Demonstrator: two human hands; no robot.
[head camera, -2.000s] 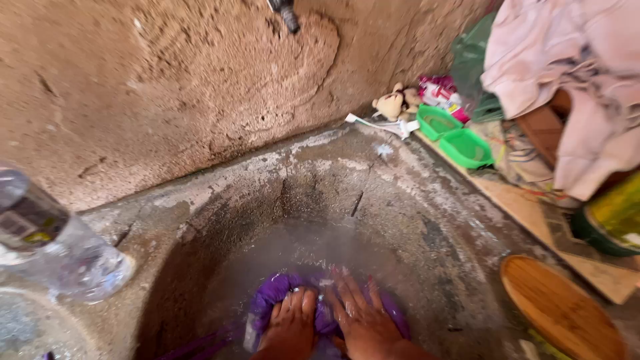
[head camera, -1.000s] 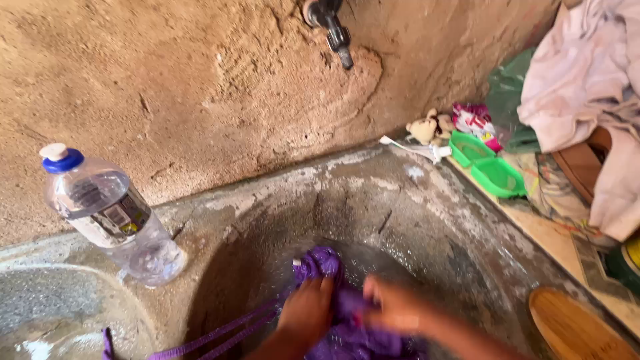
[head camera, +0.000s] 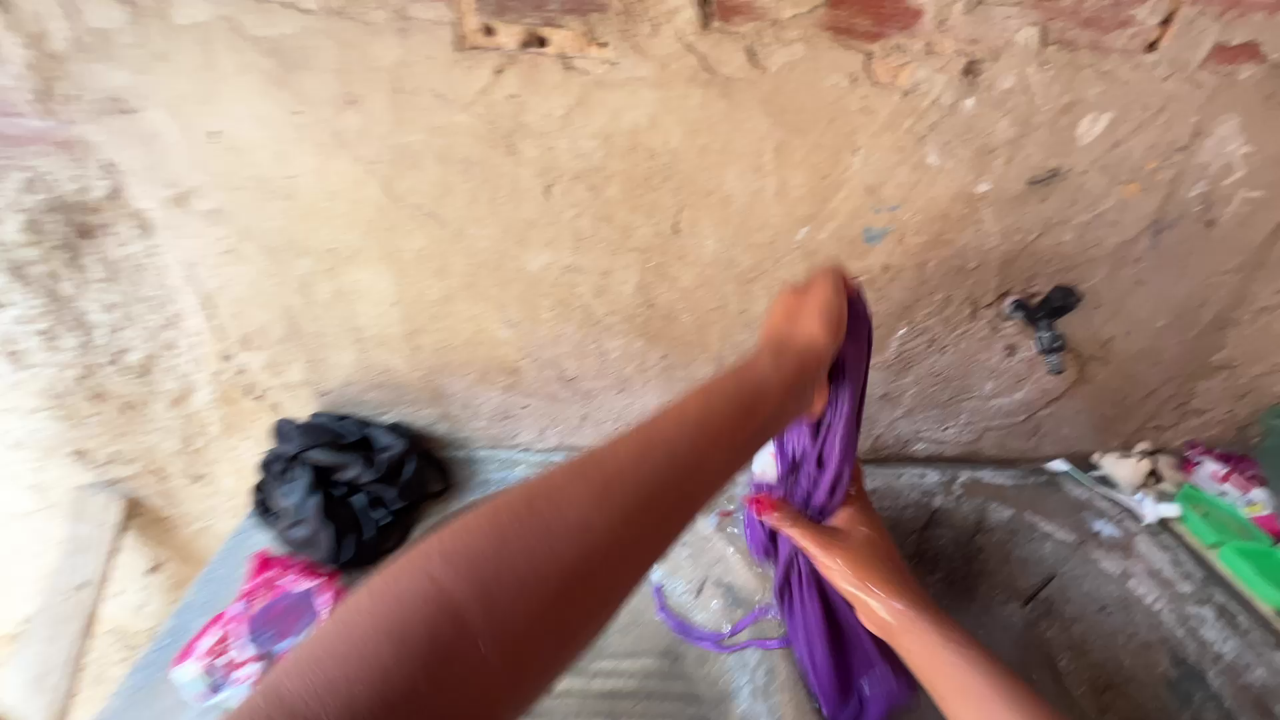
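A wet purple cloth (head camera: 825, 520) hangs lengthwise in front of the wall, over the rim between the washboard side and the basin. My left hand (head camera: 808, 325) is raised and closed around its upper end, slightly blurred. Lower down, my right hand (head camera: 835, 550) wraps the middle of the cloth, thumb across the front. A thin purple strap (head camera: 715, 635) dangles to the left of it. The round concrete basin (head camera: 980, 540) lies at the right, partly behind my right forearm.
A black cloth bundle (head camera: 350, 490) and a pink plastic packet (head camera: 262, 620) rest on the left ledge. A black tap (head camera: 1047, 325) juts from the wall. At right are a white toothbrush (head camera: 1110, 490), a small plush toy (head camera: 1138, 467) and a green soap dish (head camera: 1220, 530).
Both hands have lifted the purple cloth out of the basin, where they pressed on it two seconds ago. The left hand is now well above the right. The view has swung left and up.
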